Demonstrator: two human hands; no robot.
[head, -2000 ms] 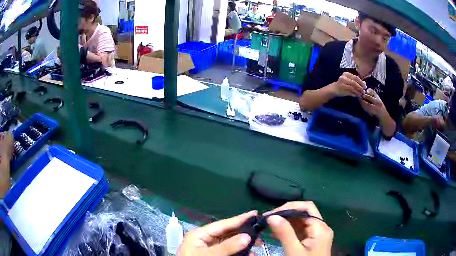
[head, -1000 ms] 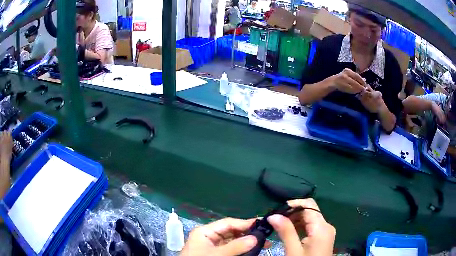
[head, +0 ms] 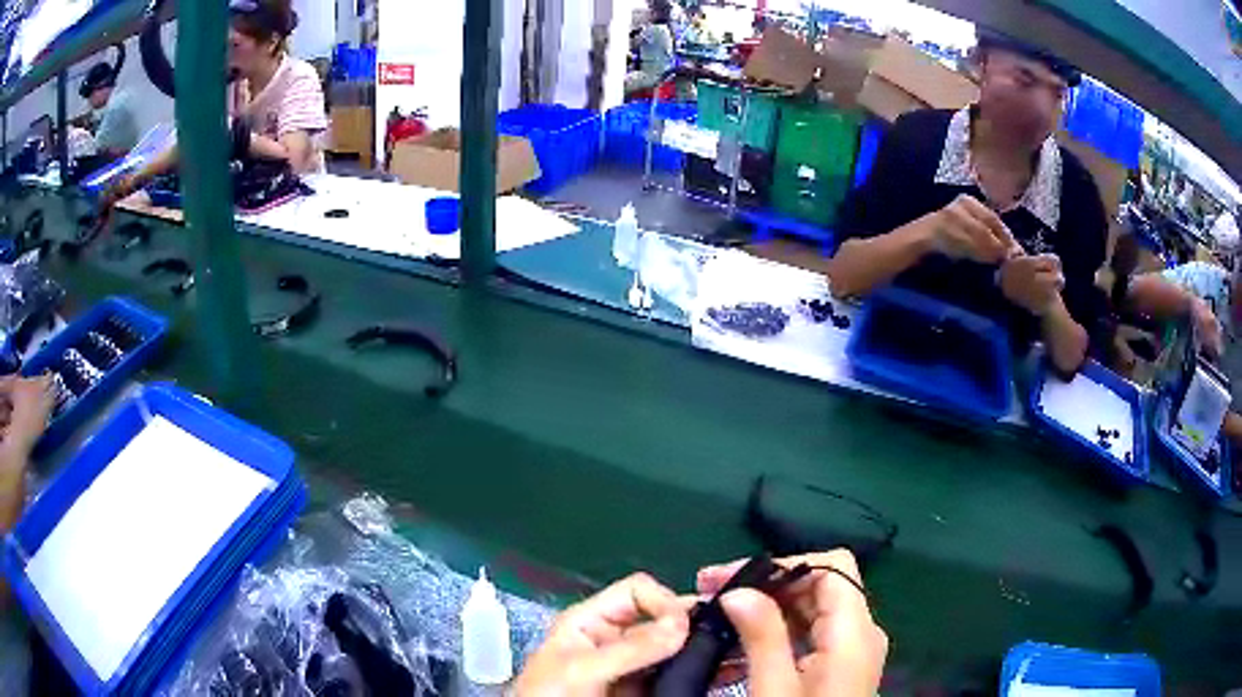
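A black headband point(head: 697, 651) is held between my two hands at the bottom centre. My left hand point(head: 606, 637) pinches it at the left near its upper end. My right hand point(head: 806, 633) grips it from the right, thumb on the black part, and a thin dark wire loops over the right fingers. The lower end of the headband is cut off by the picture's edge. The small details at the fingertips are too blurred to tell.
A white dropper bottle point(head: 485, 632) stands left of my hands, beside a clear bag point(head: 293, 633) of black parts. Stacked blue trays point(head: 157, 538) lie further left, another blue tray point(head: 1080, 671) at the right. Headbands lie on the green belt point(head: 586, 422). People sit opposite.
The headbands on the belt have shifted to the right. My left fingers have moved up to the top of the held headband, which now stands more upright.
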